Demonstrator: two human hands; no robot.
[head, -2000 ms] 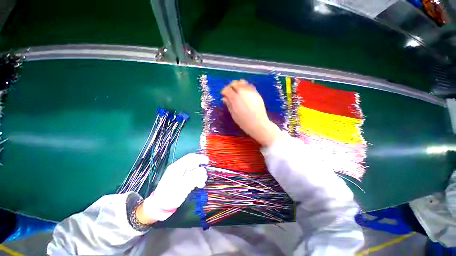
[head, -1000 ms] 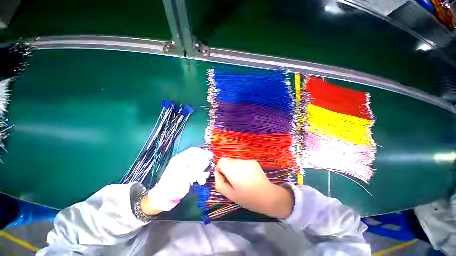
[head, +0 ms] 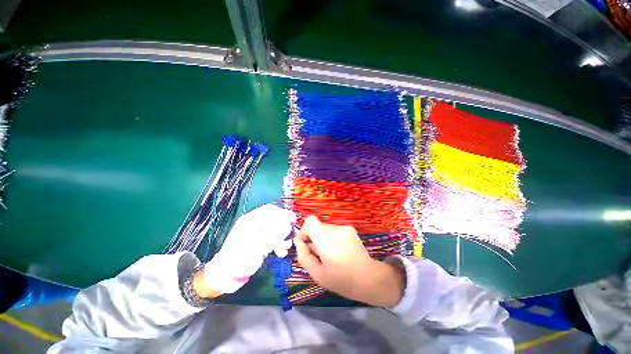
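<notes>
My left hand (head: 254, 242), in a white glove, has its fingertips pinched on a tiny dark-blue piece, likely a connector housing, mostly hidden. My bare right hand (head: 337, 257) has thumb and fingers closed against my left fingertips; any wire in them is too small to tell. Both hands meet at the lower left corner of the red-orange wires (head: 351, 204). Above lie purple wires (head: 353, 159) and blue wires (head: 349, 121). Filled harnesses (head: 304, 282) with blue housings (head: 282, 280) lie below, partly under my right hand.
Waiting harnesses (head: 225, 190) with blue heads lie left. Right of a yellow strip (head: 417, 114) lie red (head: 474, 131), yellow (head: 470, 169) and pale pink wires (head: 470, 211). A metal rail (head: 145, 52) runs along the far side. A white sleeve (head: 605, 304) shows lower right.
My right hand has come down from the blue and purple wires to my left fingertips. Since one second ago, both hands have hardly moved. The view has shifted slightly.
</notes>
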